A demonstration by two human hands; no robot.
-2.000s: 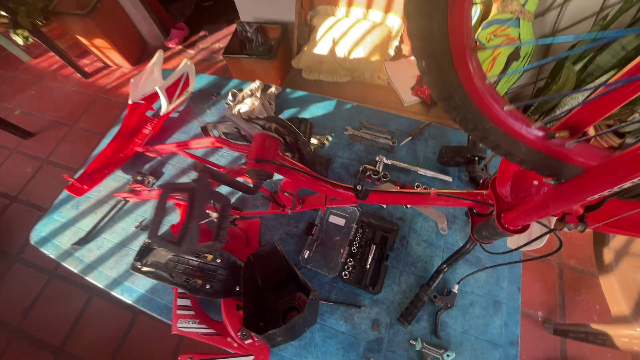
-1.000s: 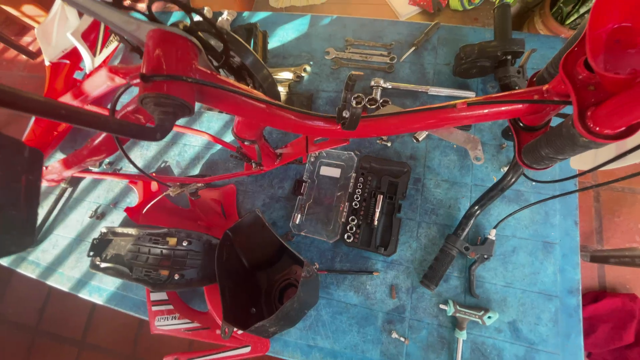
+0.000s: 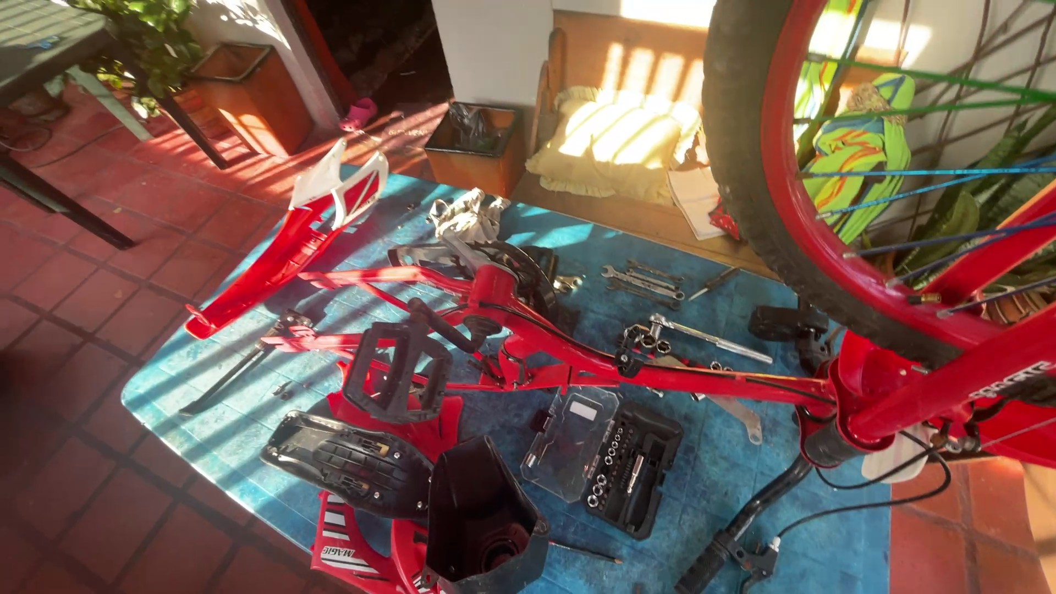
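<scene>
Neither of my hands shows in the head view. A red bicycle frame (image 3: 660, 375) lies upside down across a blue-covered table (image 3: 198, 437), with its handlebar (image 3: 763, 503) at the right and its spoked front wheel (image 3: 742, 148) raised at the upper right. A black pedal (image 3: 396, 371) and a chainring (image 3: 532, 276) sit at the frame's left part. Below the frame is an open socket set case (image 3: 635, 470) with a clear lid (image 3: 571, 445). A ratchet handle (image 3: 718, 340) and several wrenches (image 3: 643, 282) lie above the frame.
A red and white fender (image 3: 285, 256) lies at the table's left end, near a kickstand (image 3: 235, 371). Black plastic housings (image 3: 487, 520) and red panels (image 3: 351, 540) lie at the front. A bench with a cushion (image 3: 619, 144) and a planter (image 3: 478, 148) stand beyond the table.
The view has shifted a good deal, and the front wheel shows again at the upper right. Nothing on the table has plainly moved.
</scene>
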